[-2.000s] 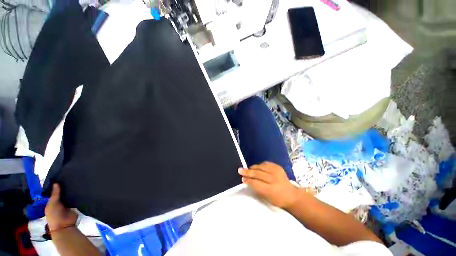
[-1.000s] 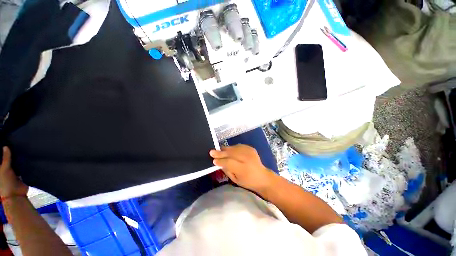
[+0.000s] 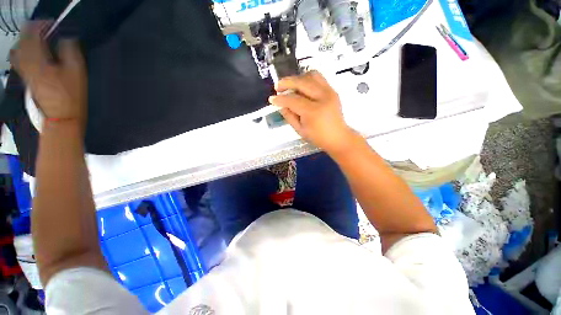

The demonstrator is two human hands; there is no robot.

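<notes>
The black fabric panel [image 3: 172, 80] lies on the white machine table, with a thin white rim of the white fabric panel [image 3: 203, 130] showing along its front edge. The overlock machine [image 3: 261, 12] stands at the top centre, its presser foot area [image 3: 264, 55] at the panel's right edge. My right hand [image 3: 310, 107] pinches the panel's near right corner just in front of the presser foot. My left hand [image 3: 55, 77] is blurred over the black cloth at the far left, fingers apart; whether it grips cloth is unclear.
A smartphone [image 3: 418, 81] lies right of the machine, with pink and blue snips [image 3: 453, 43] beyond it. The table's front edge [image 3: 203, 174] crosses above my lap. A blue plastic crate [image 3: 144, 246] is below left. A scrap sack [image 3: 424, 175] and trimmings [image 3: 492, 209] are at the right.
The panel has been drawn forward into the machine, its near edge now on the table. My right hand moved up close to the presser foot. My left hand moved up and away over the cloth.
</notes>
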